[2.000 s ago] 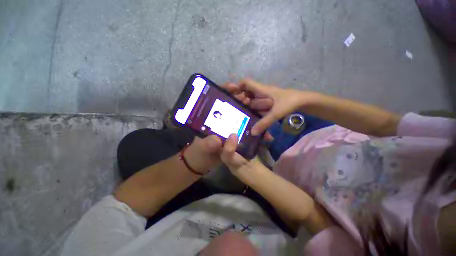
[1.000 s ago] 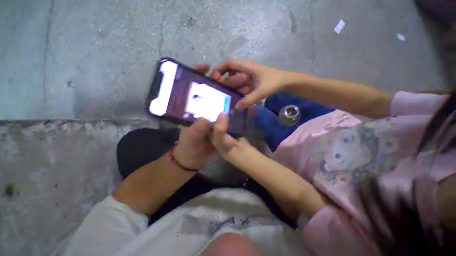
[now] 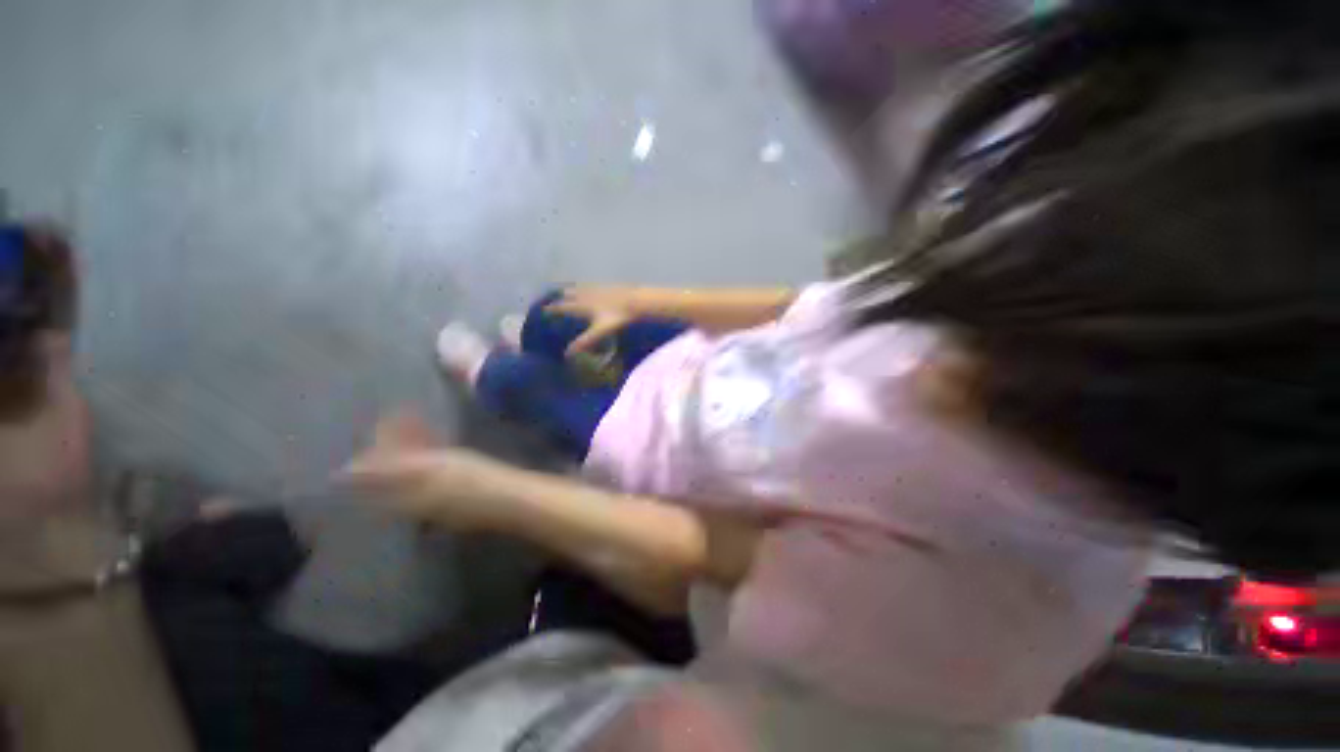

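My left hand (image 3: 47,434) is at the left edge, blurred and partly cut off, with a band at the wrist. Its shaded fingers are around a dark, blue-lit object (image 3: 12,268), which looks like the smartphone; only a sliver shows and its screen cannot be read. My right hand is not in view. Another person's near hand (image 3: 400,467) reaches over my lap with nothing clear in it. That person's far hand (image 3: 595,316) rests by their blue-clad leg.
The other person, in a pink top (image 3: 882,573) with long dark hair (image 3: 1176,279), is close on the right. Two white scraps (image 3: 644,141) lie on the grey floor (image 3: 353,162). A purple bundle (image 3: 867,44) is at the top. A red glowing area (image 3: 1281,624) is at lower right.
The phone and my left hand have shifted to the left edge. The other person's hands are off the phone. The view has swung right and is strongly blurred.
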